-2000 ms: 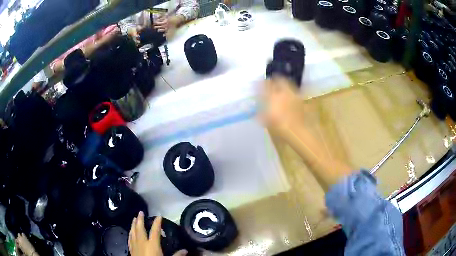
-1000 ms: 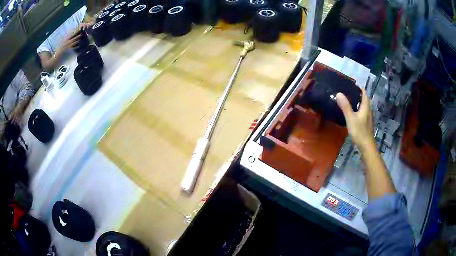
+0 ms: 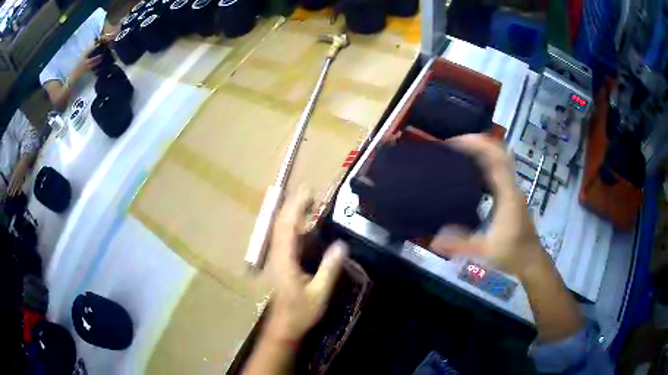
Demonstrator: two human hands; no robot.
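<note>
My right hand [image 3: 505,209] is shut on a black speaker body [image 3: 425,187], its fingers around the right side. The body is held above the near part of the orange-brown fixture [image 3: 469,71] and hides most of that part. Another black speaker body [image 3: 452,110] lies in the fixture's far pocket. My left hand [image 3: 300,282] is blurred and open, with thumb and fingers apart, above the parts carton [image 3: 359,296]. It holds nothing and does not touch the body.
A long rod tool [image 3: 302,128] lies on the cardboard-covered table [image 3: 220,168]. The machine [image 3: 560,110] has a second fixture [image 3: 611,198] at its right. Speakers stand at the left and far edge, one at the lower left [image 3: 102,320]. People's hands [image 3: 95,60] show at the upper left.
My right hand has lifted a speaker body out of the fixture toward me. My left hand has come into view from below. The view has shifted slightly, showing more of the machine.
</note>
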